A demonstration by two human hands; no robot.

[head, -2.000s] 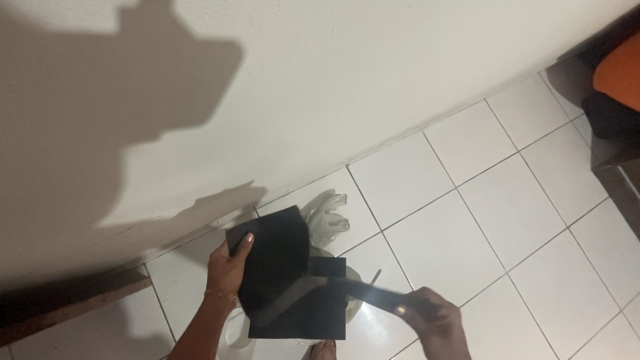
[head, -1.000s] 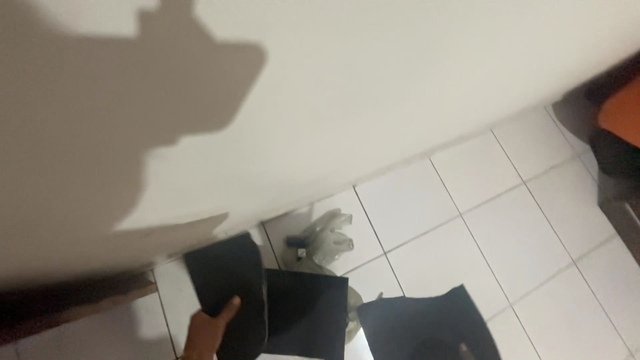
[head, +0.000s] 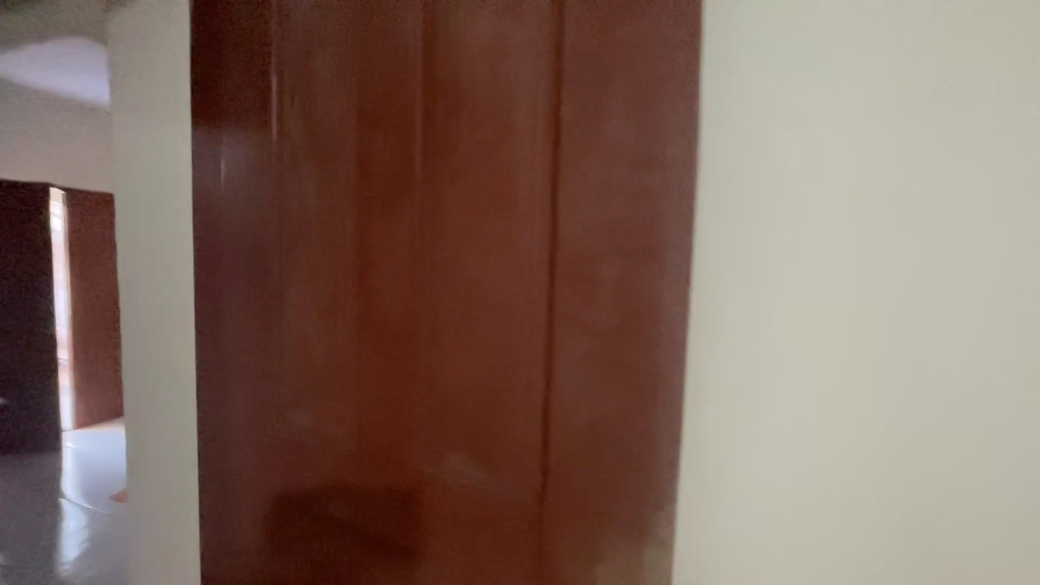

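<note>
Neither my left hand nor my right hand shows in the head view. The dark pieces seen earlier are out of sight too, so what my hands hold is hidden. A glossy reddish-brown wooden door [head: 455, 284] fills the middle of the view, slightly blurred, with vertical grooves and a dark patch like a shadow low on it.
A pale wall [head: 869, 292] stands right of the door, and a narrow pale wall strip [head: 158, 292] left of it. At the far left, another room shows a dark brown door [head: 28, 317], a bright gap beside it and a shiny light floor [head: 93, 479].
The view has swung up from the tiled floor to a door. Both hands, the dark pieces and the plastic bag have gone out of sight.
</note>
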